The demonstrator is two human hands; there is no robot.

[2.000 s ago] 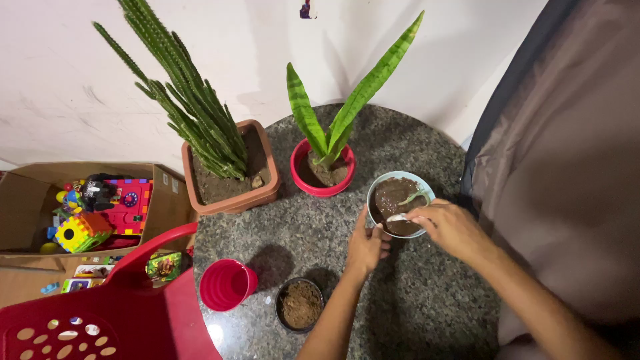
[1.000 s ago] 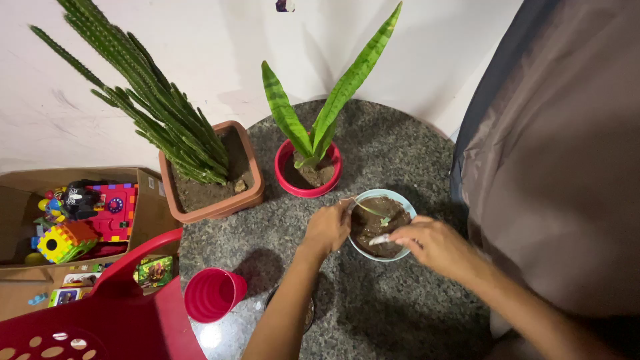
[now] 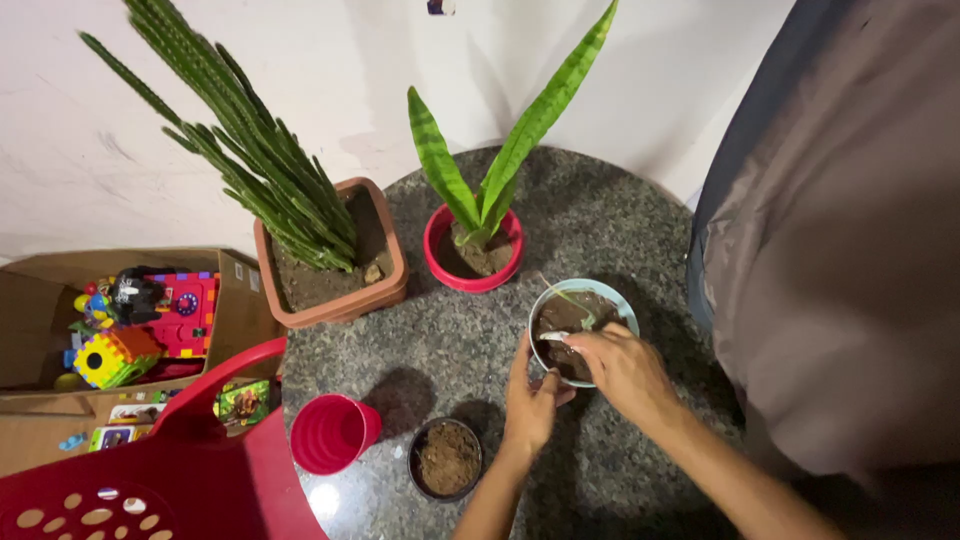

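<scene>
A light blue round pot [image 3: 631,309] of dark, wet-looking soil stands on the granite table [image 3: 600,202], with a small pale green plant [image 3: 581,304] lying over the soil. My right hand [image 3: 619,367] grips a small white tool [image 3: 553,336], perhaps a spoon, whose tip touches the soil; most of it is hidden by my fingers. My left hand [image 3: 534,405] holds the pot's near left side. A black pot of dry brown soil [image 3: 448,459] stands to the lower left, beside a pink-red plastic cup [image 3: 334,433].
Behind stand a snake plant [image 3: 480,217] in a red pot [image 3: 472,285] and a cactus [image 3: 277,180] in a terracotta-coloured planter [image 3: 341,307]. A red plastic chair [image 3: 225,465] touches the left side. Beyond it lies a cardboard box [image 3: 240,300] of toys. Brown fabric [image 3: 825,262] hangs at the right.
My left hand has moved from the plant at the pot's upper left rim down to its near left side. The black pot, mostly covered one second ago, is visible again.
</scene>
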